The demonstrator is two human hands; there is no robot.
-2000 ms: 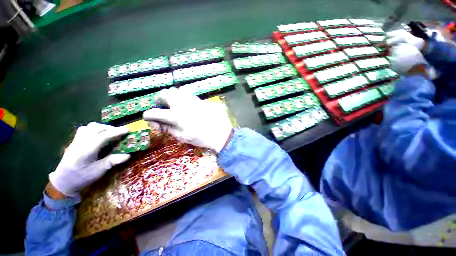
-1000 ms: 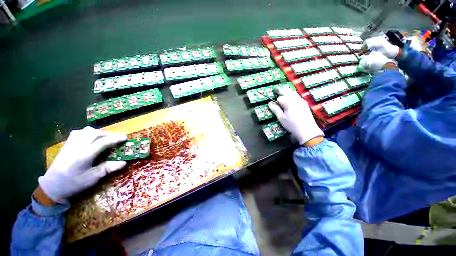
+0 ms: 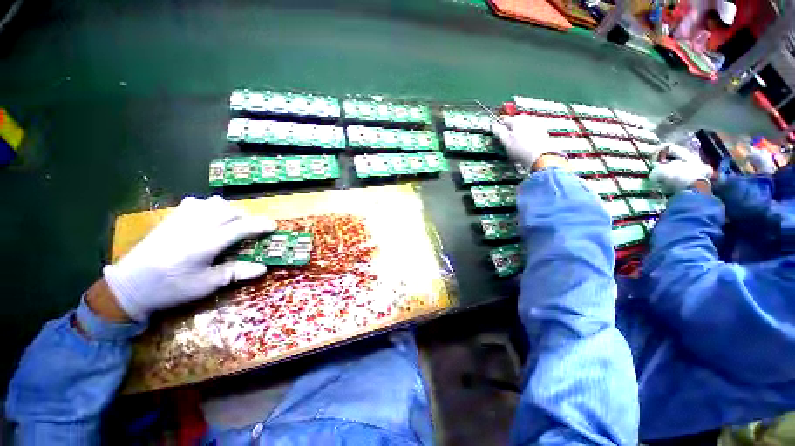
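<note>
My left hand (image 3: 187, 257), in a white glove, grips the left end of a green circuit board strip (image 3: 288, 248). The strip lies low over the yellow work pad (image 3: 397, 205), its face with silver square parts up. Red-brown specks cover much of the pad. My right hand (image 3: 526, 141), also gloved, is stretched out far to the right, between the waiting board strips (image 3: 471, 142) and the red tray (image 3: 567, 127). A thin line shows at its fingertips, perhaps a slim tool; whether the hand grips it is unclear.
More green strips (image 3: 275, 169) lie in columns beyond the pad on the dark-green bench (image 3: 174, 70). The red tray holds rows of pale and green strips. A neighbour's gloved hand (image 3: 680, 168) and blue sleeves are at the right. A yellow and red object (image 3: 10, 135) is at the left edge.
My right hand has gone from over the pad to the near waiting strips, then farther back beside the red tray. My left hand keeps hold of the strip. The view has shifted.
</note>
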